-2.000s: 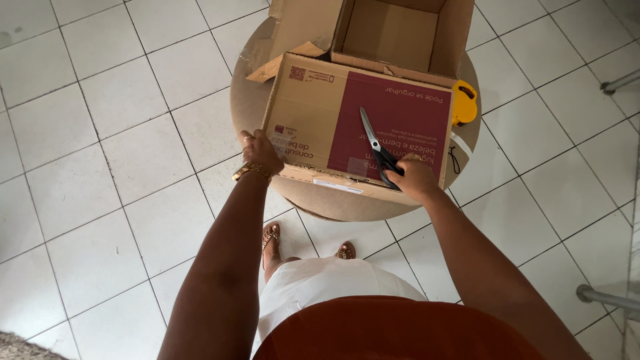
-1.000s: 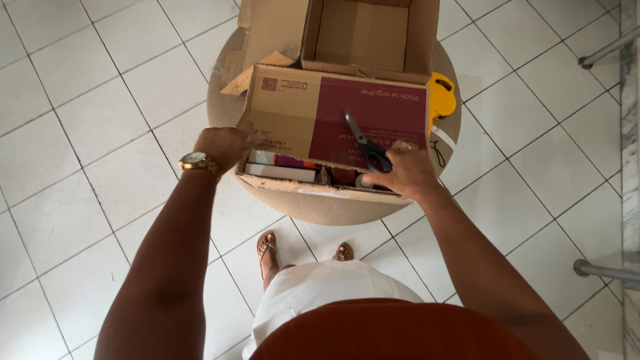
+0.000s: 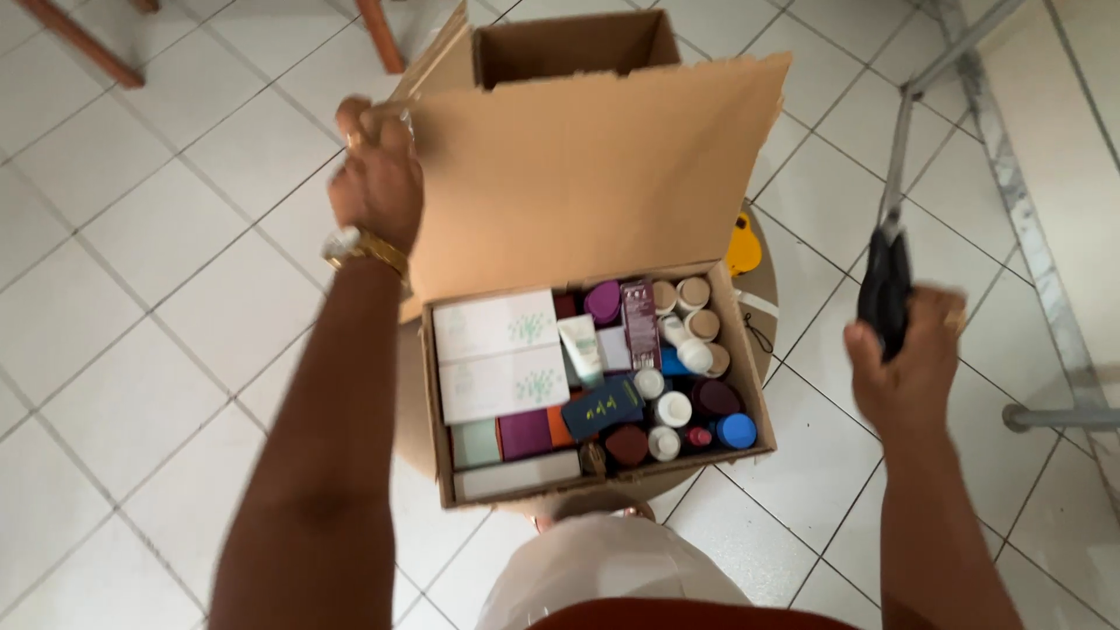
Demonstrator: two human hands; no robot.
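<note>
My left hand [image 3: 376, 179], with a gold watch at the wrist, grips the upper left edge of the raised cardboard lid [image 3: 586, 175]. Below the lid, the open cardboard box [image 3: 761, 411] is packed with bottles, jars and cartons. White cartons with green dots [image 3: 499, 385] fill its left part, and a small white tube [image 3: 581, 346] lies near the middle. A dark blue carton [image 3: 602, 408] rests across other items. Bottles with white, beige and blue caps stand at the right. Off to the right of the box, my right hand [image 3: 910, 367] holds scissors [image 3: 888, 262] by their black handles, blades pointing up.
Behind the lid stands another open cardboard box [image 3: 577, 44]. A yellow object [image 3: 744, 247] lies on the round stool or table [image 3: 761, 289], right of the box. Wooden legs [image 3: 381, 35] are at the upper left, and a metal bar [image 3: 1063, 418] is at the right.
The lid has swung up and the box's contents show. My left hand has risen with the lid. My right hand has moved away from the box to the right with the scissors.
</note>
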